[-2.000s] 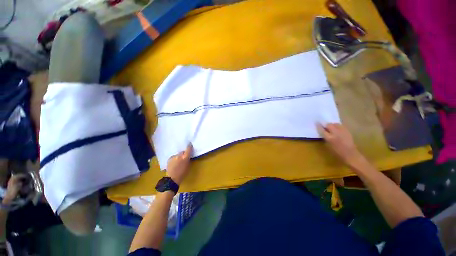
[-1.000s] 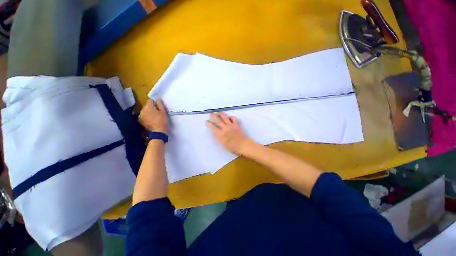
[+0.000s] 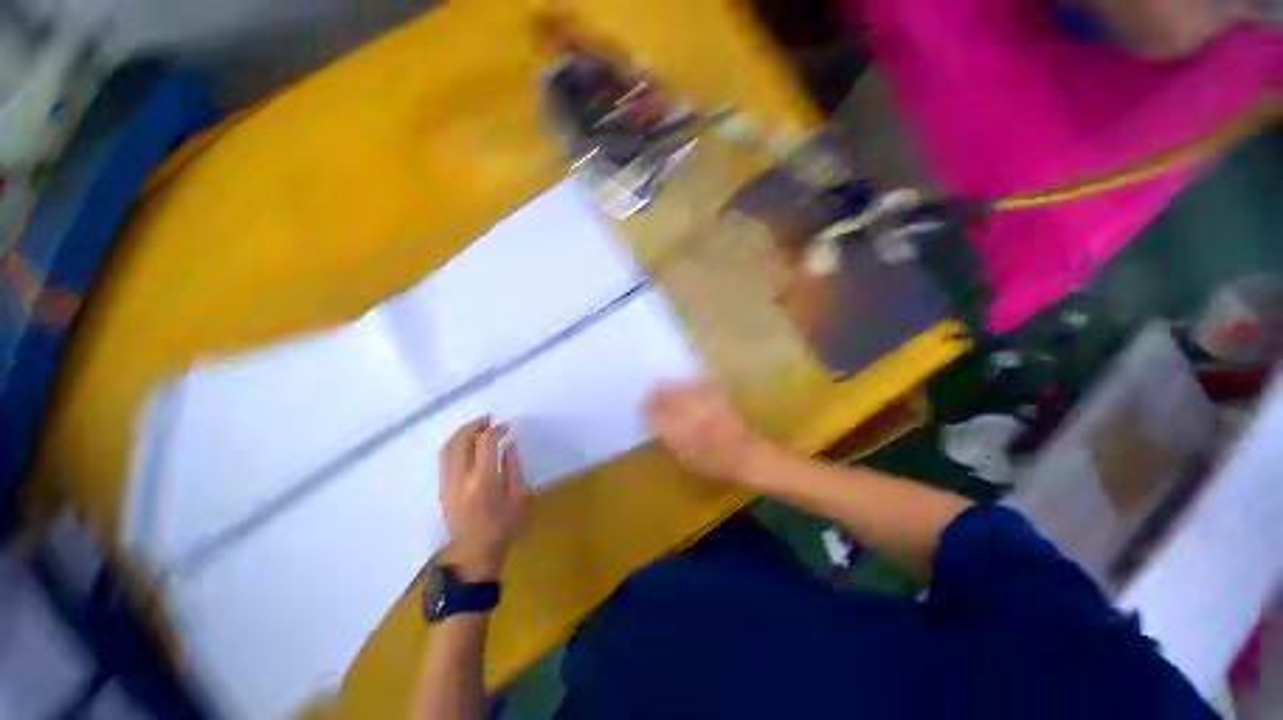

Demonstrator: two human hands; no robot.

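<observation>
A large white garment panel [image 3: 324,422] lies flat on the yellow cloth-covered table [image 3: 338,183], with a dark centre seam [image 3: 464,388] running lengthwise. The view is blurred. My left hand [image 3: 481,492], with a watch on the wrist, rests on the panel just below the seam, fingers slightly bent. My right hand [image 3: 697,429] is at the panel's near right corner, its fingertips on the edge; whether it pinches the cloth cannot be told. The iron [image 3: 612,127] stands on the table beyond the panel's right end.
A dark pad [image 3: 858,303] and the iron's cord lie at the table's right end. Bright pink fabric [image 3: 1083,141] is beyond it. A blue board [image 3: 85,239] is at the far left. A blurred white and navy stack [image 3: 71,619] is at lower left. A box [image 3: 1112,436] stands at right.
The view has swung right and blurred. My left hand has left the panel's left end for its middle. My right hand has moved from the seam to the right corner. The seam now shows as a wider dark band.
</observation>
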